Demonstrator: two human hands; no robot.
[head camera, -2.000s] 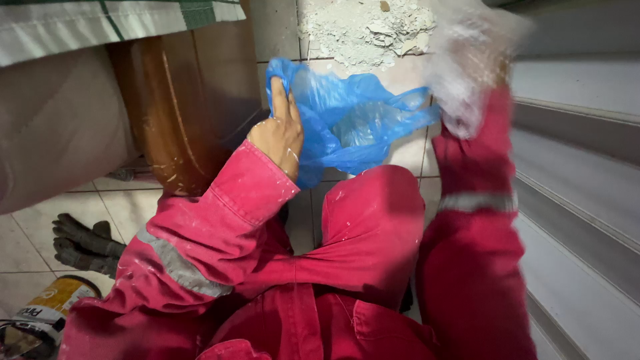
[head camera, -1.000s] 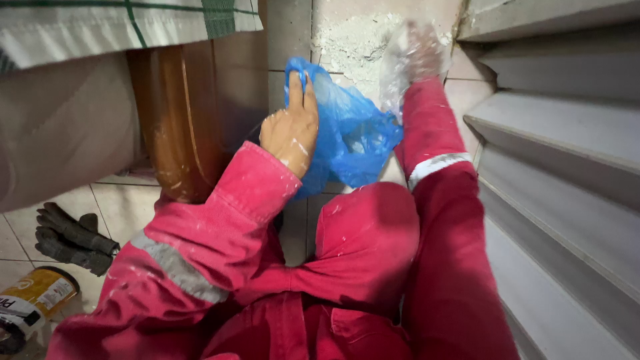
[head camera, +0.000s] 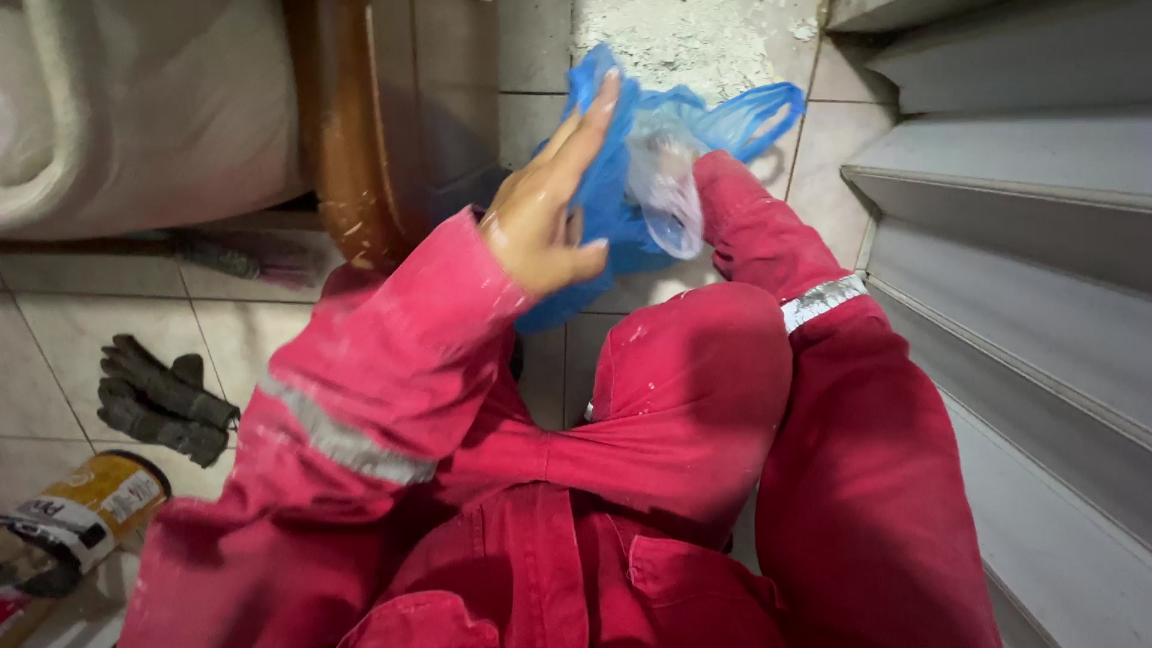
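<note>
A blue plastic bag (head camera: 598, 189) hangs spread in front of my knees, its handle loop stretching to the right. My left hand (head camera: 553, 193) is at the bag's left side, thumb and fingers around its edge. My right hand (head camera: 670, 148) is inside or behind a clear plastic bag (head camera: 670, 202) at the blue bag's mouth; its fingers are blurred, so their grip cannot be made out. Beyond the bags, crumbled white plaster-like debris (head camera: 684, 40) covers part of the tiled floor.
Grey stepped slats (head camera: 1017, 189) run along the right. On the left are a wooden furniture leg (head camera: 351, 135), a pale upholstered piece (head camera: 162, 117), a brush with pinkish bristles (head camera: 270, 263), dark work gloves (head camera: 166, 400) and a labelled can (head camera: 99, 504) lying on its side.
My right hand, in the clear plastic, has moved from over the white debris back to the mouth of the blue bag. My left hand has stayed at the blue bag. The view has shifted.
</note>
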